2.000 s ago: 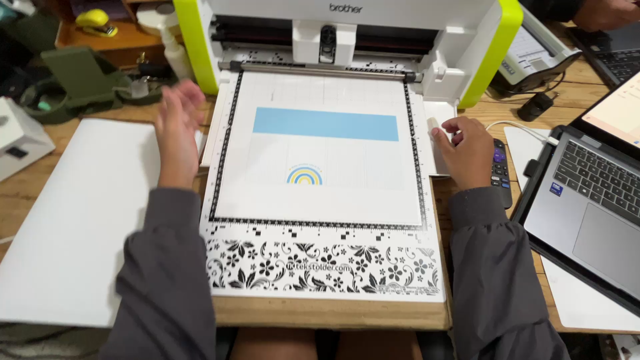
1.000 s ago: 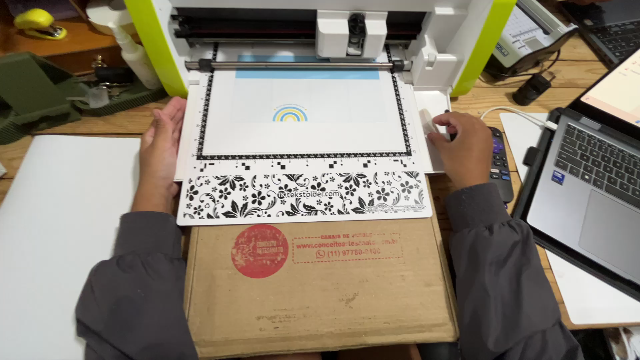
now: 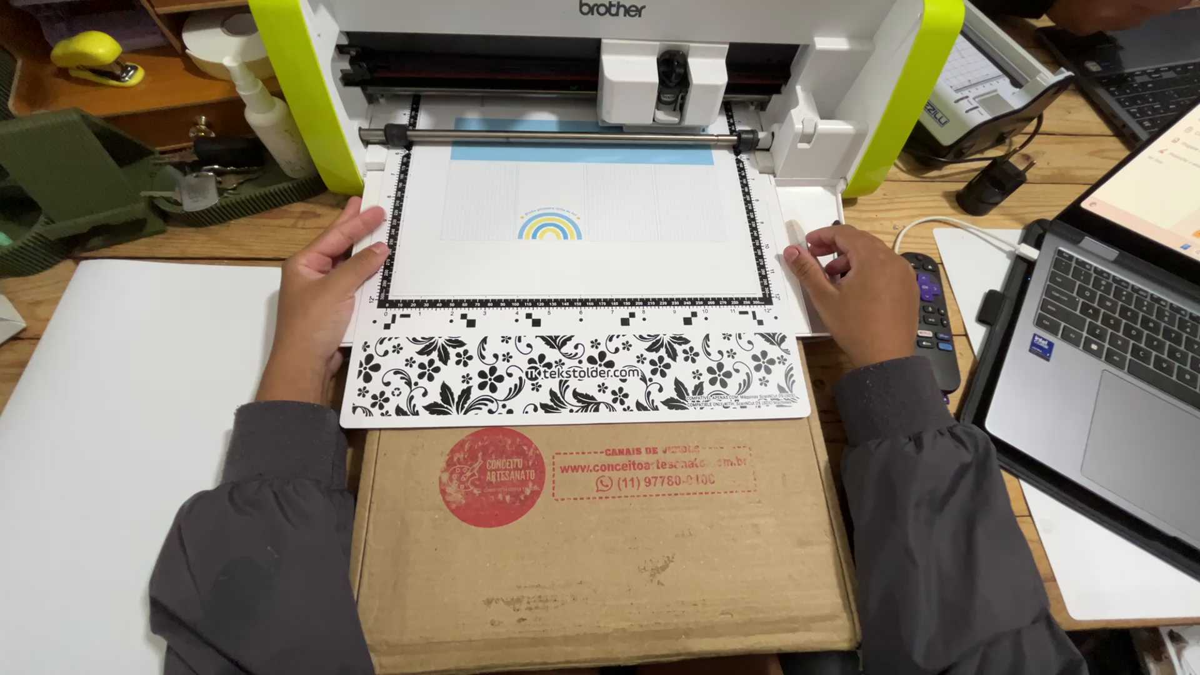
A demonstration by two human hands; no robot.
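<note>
A white cutting mat with a black ruled border and a floral pattern lies partly inside a Brother cutting machine. On it is a white sheet printed with a blue band and a rainbow. The sheet's far part passes under the metal roller bar, beside the white carriage. My left hand touches the mat's left edge, thumb and index finger apart; its lower fingers are partly hidden. At the right edge, my right hand has its thumb and bent fingers close together, next to a small pale object.
A cardboard box lies under the mat's near end. White board is at left, with a white bottle and yellow stapler behind. At right are a remote control, laptop, black adapter and another person's hand.
The mat and sheet have moved farther back into the machine, uncovering the cardboard box. The carriage has shifted right. My left hand, raised earlier, has come down to the mat's left edge.
</note>
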